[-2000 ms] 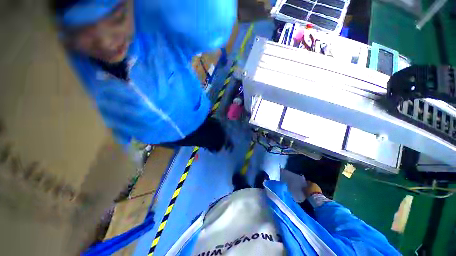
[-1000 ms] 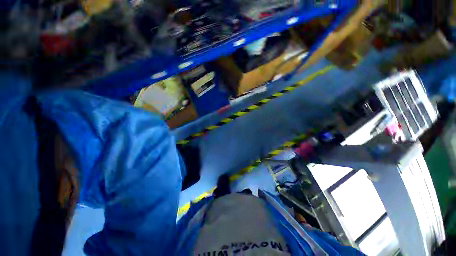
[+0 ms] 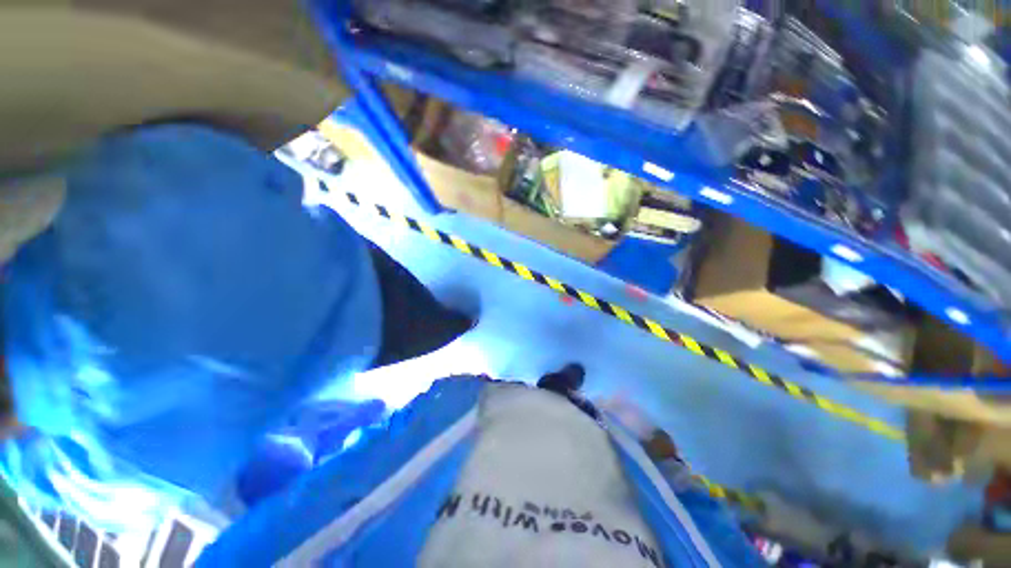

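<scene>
A small blurred, skin-coloured shape at the right edge of my smock looks like my right hand. It is mostly hidden, and its fingers and anything in it cannot be made out. My left hand is not in view. No sheet can be made out. A white slotted tray or panel with dark rectangles shows at the bottom left, below a person in a blue smock.
The person in the blue smock is close on my left. Ahead, a blue metal rack holds bagged parts, with a brown carton under it. Yellow-black tape crosses the blue floor.
The view has swung from the white machine and green bench to the rack. The machine has left the picture. The white sheet-like piece by my right hand two seconds ago no longer shows.
</scene>
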